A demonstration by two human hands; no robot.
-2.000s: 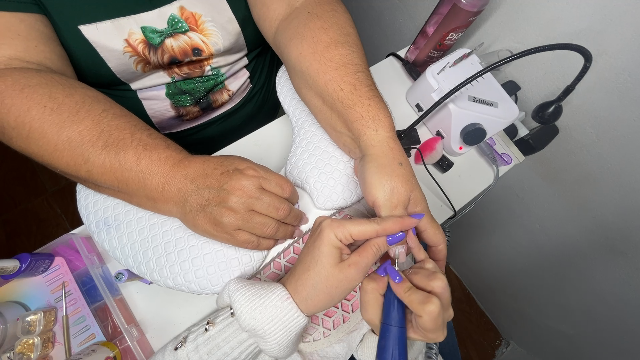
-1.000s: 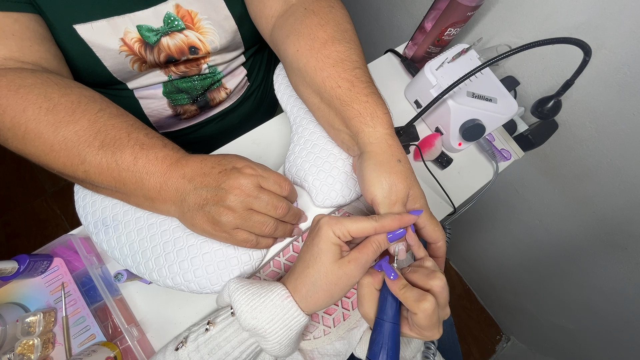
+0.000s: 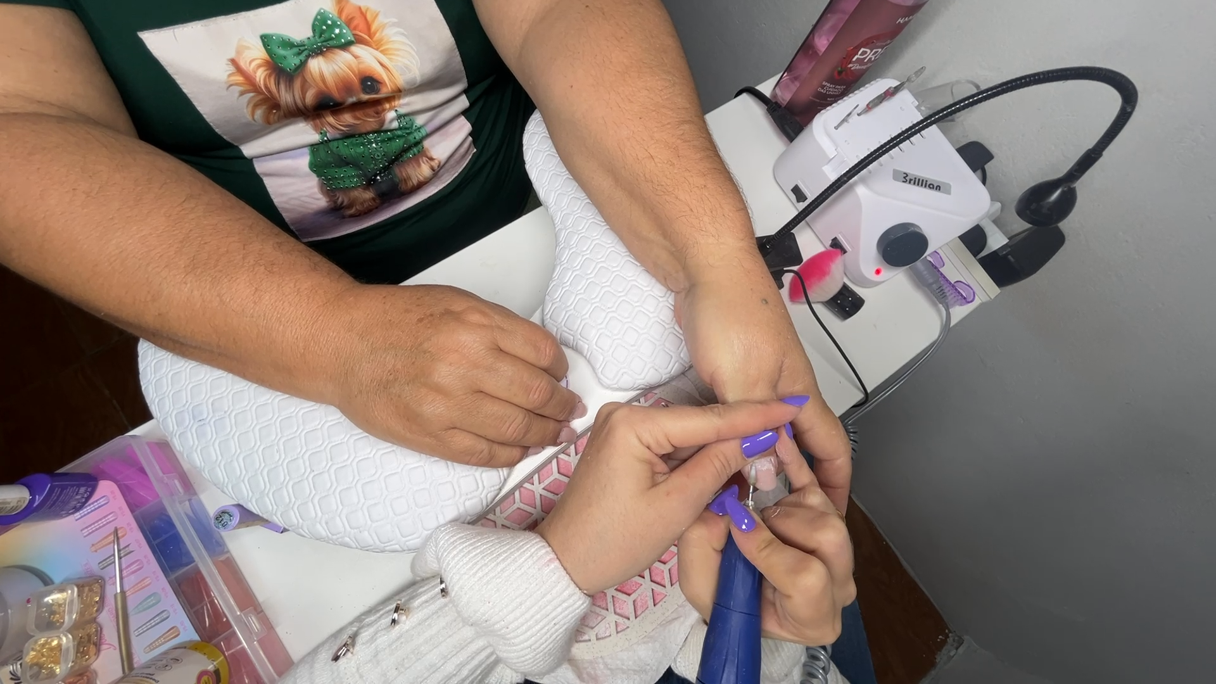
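Observation:
My left hand [image 3: 655, 475], in a white knitted sleeve, grips a finger of the other person's hand [image 3: 760, 351] between thumb and fingers with purple nails. Just below it, my right hand [image 3: 798, 560] is closed around a blue electric nail drill handpiece [image 3: 731, 608]. The drill's thin metal bit [image 3: 751, 489] is at the nail of the held finger; exact contact cannot be told. The person's other hand [image 3: 465, 380] rests on a white textured armrest cushion [image 3: 313, 465]. Beneath my hands lies a pink-and-white patterned dust collector grille [image 3: 627, 594], partly hidden.
A white nail drill machine [image 3: 883, 190] with a black gooseneck lamp [image 3: 959, 100], a pink bottle [image 3: 841, 57] and a pink brush [image 3: 817, 275] stand at the upper right. At the lower left are a divided plastic box [image 3: 214, 570], a thin brush [image 3: 121, 608] and small jars.

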